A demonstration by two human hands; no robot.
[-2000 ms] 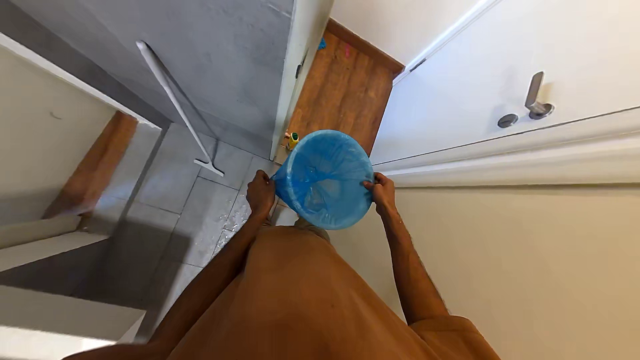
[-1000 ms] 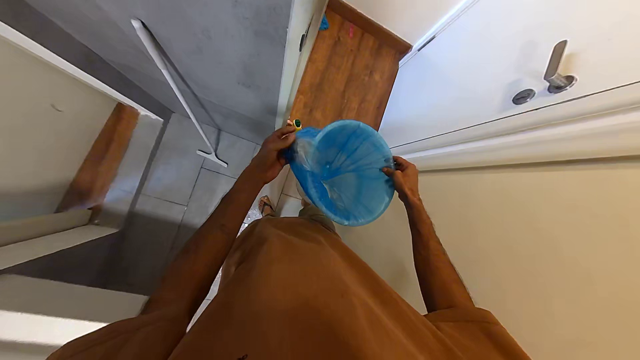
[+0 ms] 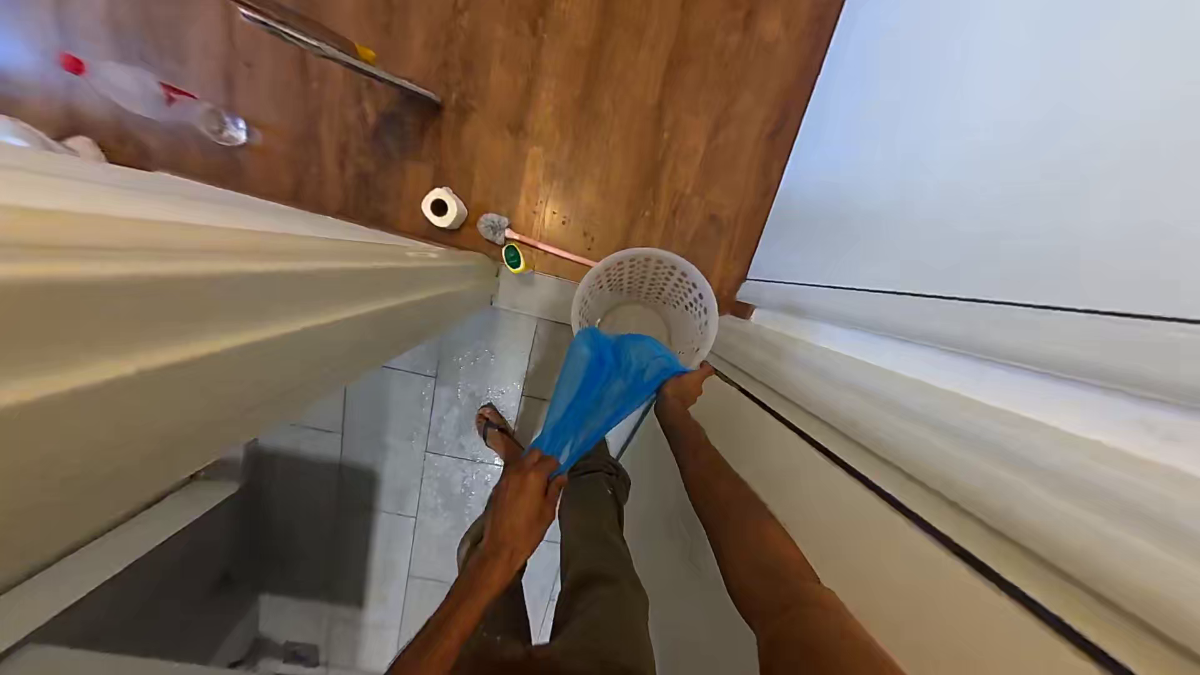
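Note:
A white perforated plastic basket (image 3: 670, 291) stands upright near the doorway, its open top facing me. A thin blue plastic bag (image 3: 600, 389) is drawn off most of its rim and hangs over the near side. My left hand (image 3: 525, 497) grips the gathered end of the bag, close to my legs. At the near right part of the rim, my right hand (image 3: 682, 386) holds the bag's other edge; whether its fingers also touch the basket is hard to tell.
Beside the basket lie a toilet brush (image 3: 534, 242), a paper roll (image 3: 443, 208) and a yellow-green container (image 3: 515, 258). Plastic bottles (image 3: 141, 91) lie on the wood floor at upper left. Grey floor tiles (image 3: 464, 497) look wet. A white door frame (image 3: 937, 375) stands at right.
The blue bag has come off most of the basket's rim, which it lined all round before. My left hand has pulled its gathered end toward my body. The view has swung strongly.

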